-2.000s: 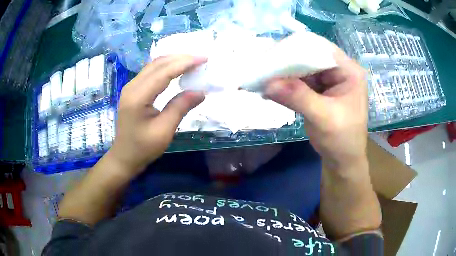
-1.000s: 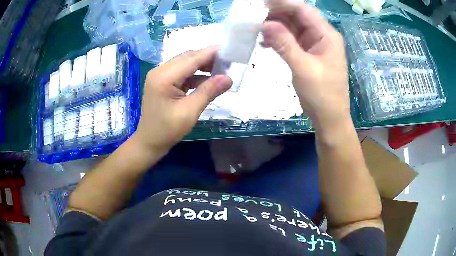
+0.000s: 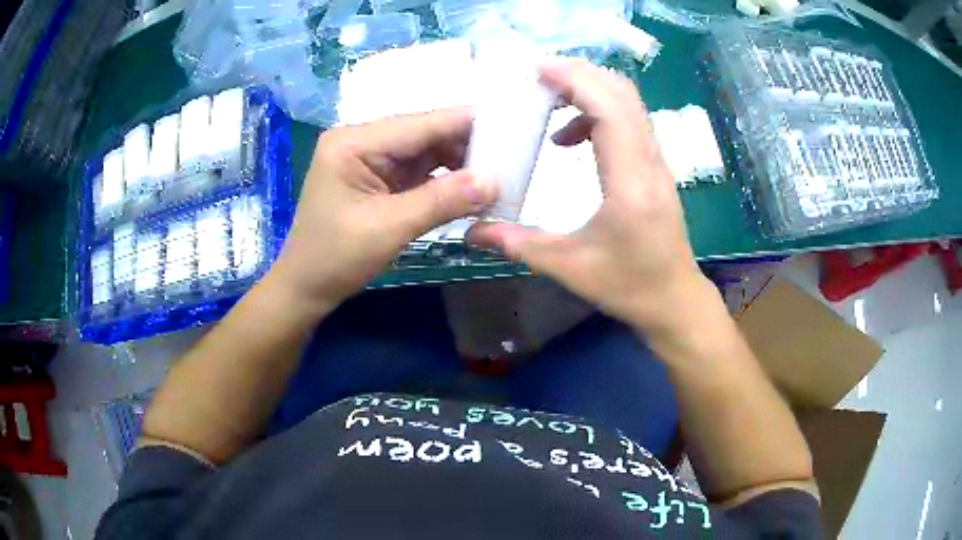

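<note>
A white housing (image 3: 511, 132) stands nearly upright between my hands at the picture's centre. My left hand (image 3: 396, 190) grips its left side, with the thumb near its lower end. My right hand (image 3: 607, 195) holds its right side, fingers near the top and thumb at the bottom. The heap of small white parts (image 3: 406, 84) lies behind and below the hands, overexposed, so single pieces are hard to tell. Whether anything sits inside the housing cannot be seen.
At left, a finished-piece tray (image 3: 174, 200) with two rows of white bodies sits on a blue tray (image 3: 276, 179). Loose white bodies (image 3: 686, 146) lie right of centre. Stacked inner-unit trays (image 3: 823, 137) are at right. Frosted parts (image 3: 253, 53) lie behind. An open carton (image 3: 807, 343) is on the floor.
The white housing has come upright, and my right hand has moved down and closed on its right side. Loose white bodies now show right of the heap.
</note>
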